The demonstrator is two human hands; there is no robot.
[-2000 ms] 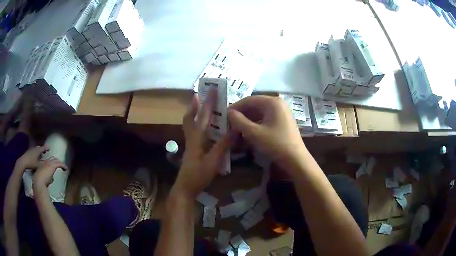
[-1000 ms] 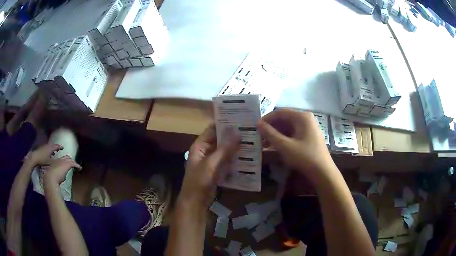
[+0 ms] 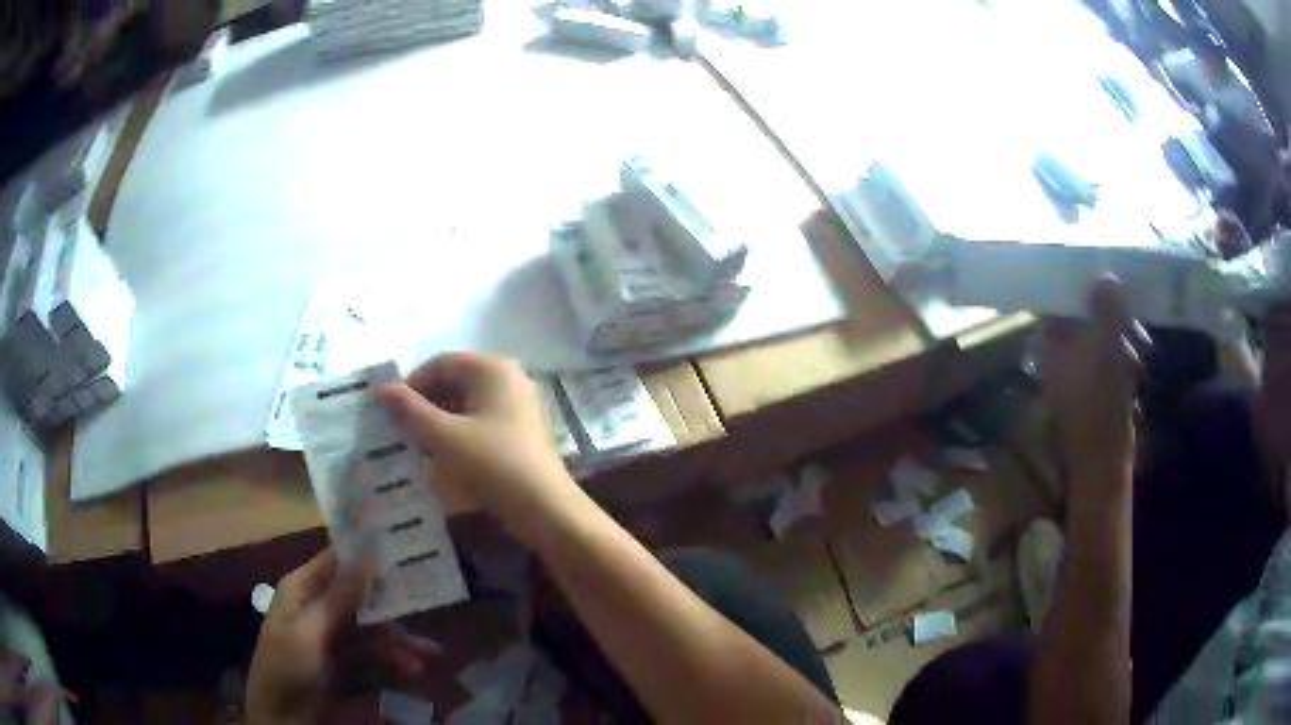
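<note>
A partly folded instruction leaflet [image 3: 382, 496] with a column of black bars is held upright in front of the table edge. My left hand [image 3: 319, 623] grips its lower left part. My right hand [image 3: 474, 425] pinches its top right corner between thumb and finger. The pile of unfolded leaflets [image 3: 309, 347] lies at the table edge behind the held leaflet. Folded leaflets [image 3: 619, 408] lie at the table edge right of my right hand, partly hidden by it.
Small cartons [image 3: 644, 262] stand grouped on the white table covering [image 3: 467, 128]. A carton stack [image 3: 68, 333] is at the left. At the right a person's hand [image 3: 1097, 333] holds a long white block [image 3: 1048, 276]. Paper scraps [image 3: 934, 517] lie on the floor.
The view has swung to the right, so the table things sit further left. The leaflet opened from a narrow strip to a wider one earlier and is still held in both hands. My left hand has moved lower on it.
</note>
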